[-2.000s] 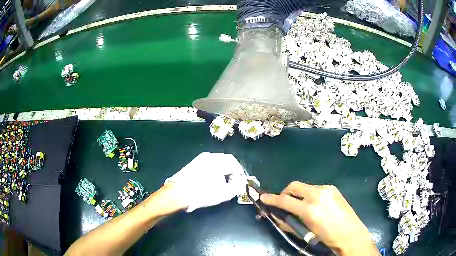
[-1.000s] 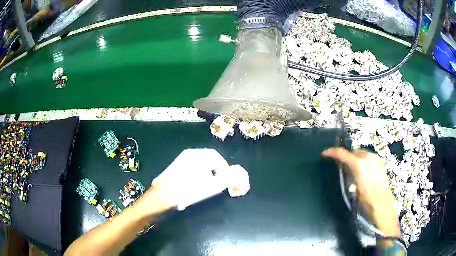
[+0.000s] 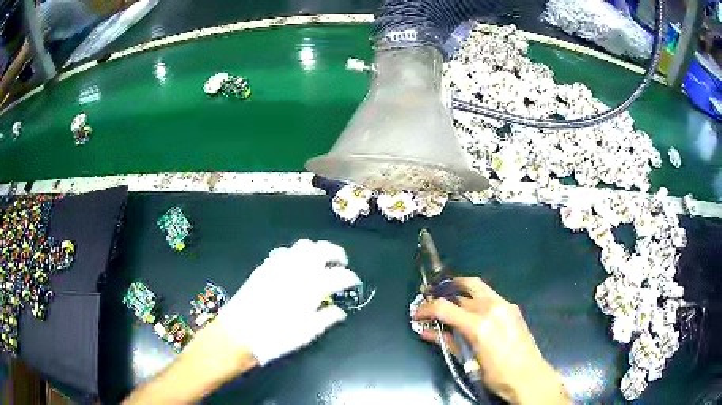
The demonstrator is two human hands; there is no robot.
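My left hand, in a white glove, holds a small circuit board by its fingertips, with a thin pale lead sticking out to the right. My bare right hand holds the soldering iron, its tip pointing up and away from me. The fingers of the same hand are also at a white plastic housing, partly hidden by them. The two hands are apart over the dark green bench. Several loose circuit boards lie left of my left hand.
The fume hood hangs above the bench, with white housings under its rim. A large heap of white housings is at right. A black sheet with many boards is at left. A joined unit lies on the green belt.
My right hand has come back from the heap with a housing. My left hand now holds a board; one board is gone from the loose group. A joined unit now lies on the belt.
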